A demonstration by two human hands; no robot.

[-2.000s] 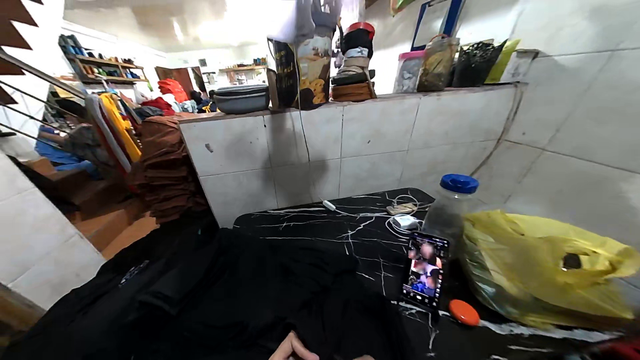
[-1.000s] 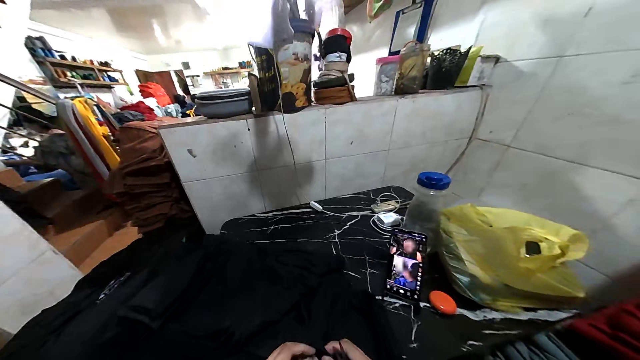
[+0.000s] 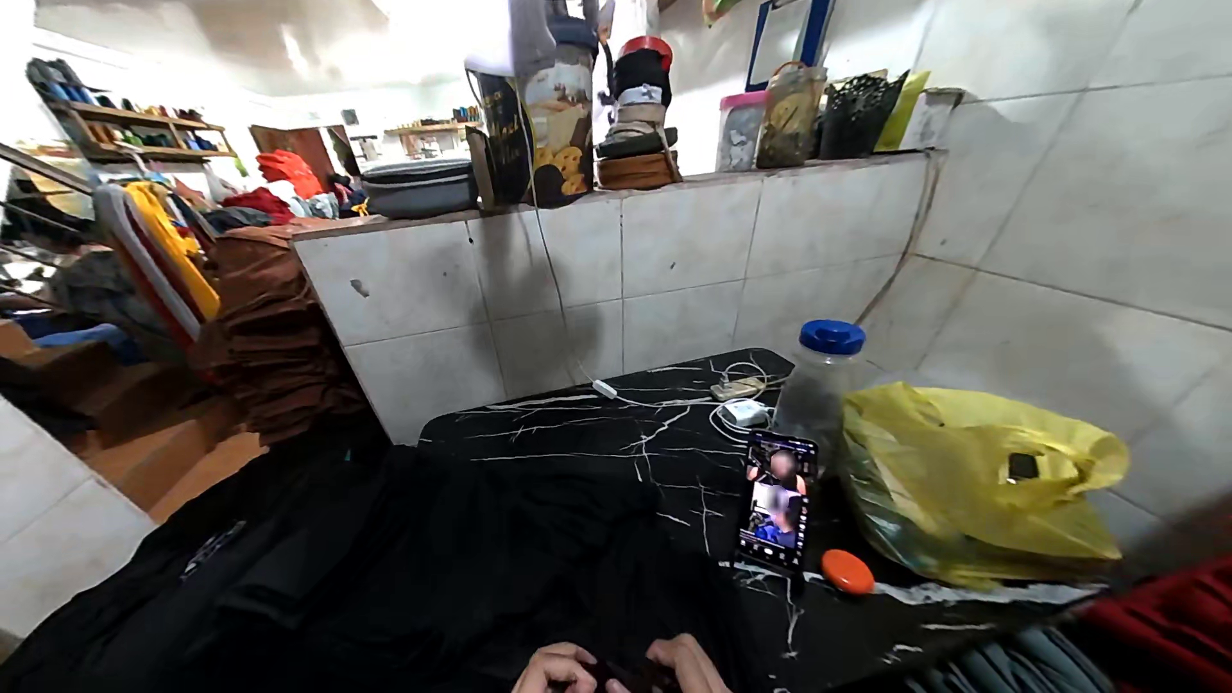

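A black garment (image 3: 433,558) lies bunched over the left and near part of a black table with white veins. At the bottom edge of the view, my left hand (image 3: 556,668) has its fingers curled on the dark cloth. Close to its right, my right hand (image 3: 685,664) pinches the same cloth, with a small gap between the two. Parts of both hands are cut off by the frame. Right of the garment a lit smartphone (image 3: 777,505) leans upright, and an orange round object (image 3: 848,572) lies beside it.
A yellow plastic bag (image 3: 972,481) and a clear jar with a blue lid (image 3: 832,339) stand at the right. White chargers and cables (image 3: 743,413) lie behind the phone. A tiled ledge (image 3: 539,260) holds tins and jars. Folded brown cloth (image 3: 274,337) is stacked left; red cloth (image 3: 1165,626) is at lower right.
One hand showed at the bottom edge two seconds ago; both hands show now, close together on the black cloth. The view has turned somewhat right.
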